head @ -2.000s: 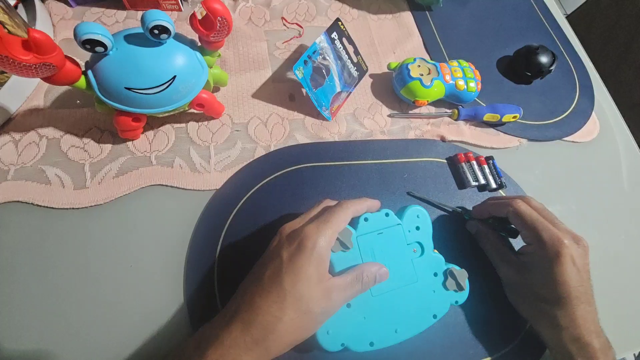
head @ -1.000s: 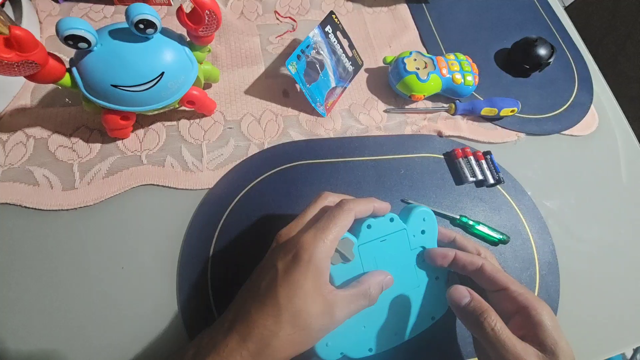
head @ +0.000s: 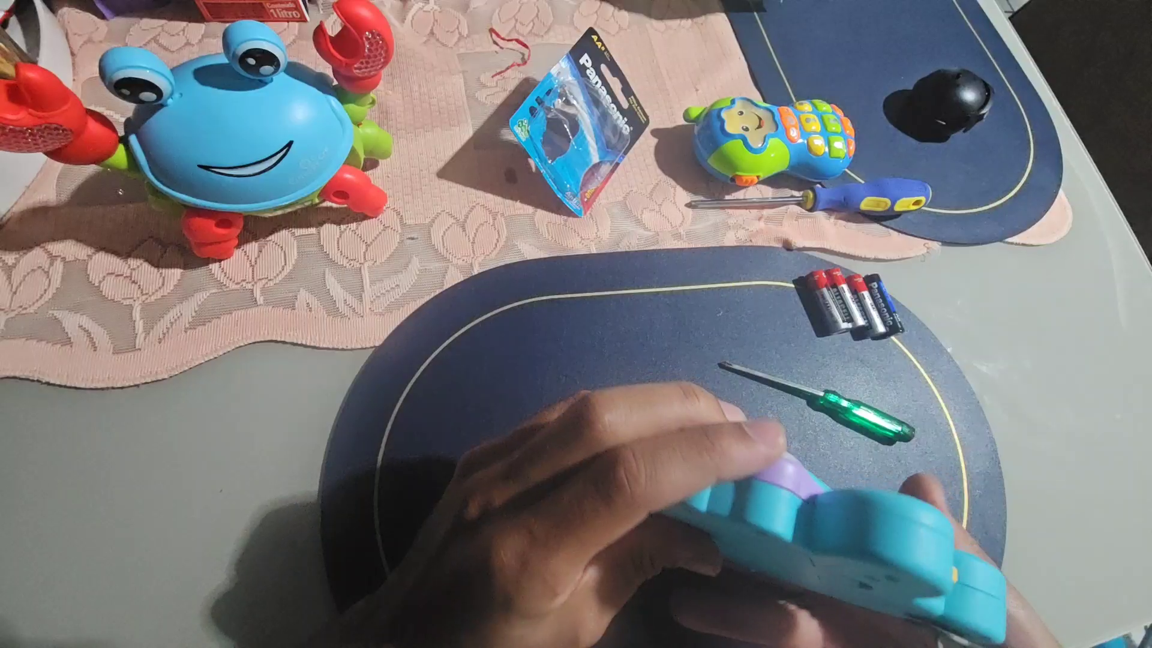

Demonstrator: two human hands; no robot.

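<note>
Both hands hold a turquoise plastic toy (head: 877, 540), tilted on edge above the dark blue placemat, with a purple part showing at its top. My left hand (head: 576, 504) grips it from the left, fingers over the upper edge. Partly hidden behind and below the toy, my right hand (head: 1017, 576) supports its right side and underside. Beyond the toy lies a green-handled screwdriver (head: 819, 396) on the placemat. Several AA-type batteries (head: 853, 304) lie side by side near the placemat's upper right edge.
A blue and red crab toy (head: 243, 135) stands on the pink lace tablecloth (head: 297, 315). Also there are an opened battery blister pack (head: 576, 126), a toy phone (head: 774, 139) and a blue-handled screwdriver (head: 810, 198). A black round object (head: 949, 101) sits on the second placemat.
The green screwdriver, in my right hand two seconds ago, lies on the placemat. The turquoise toy, lying with its screwed back up before, is now lifted and tilted in both hands.
</note>
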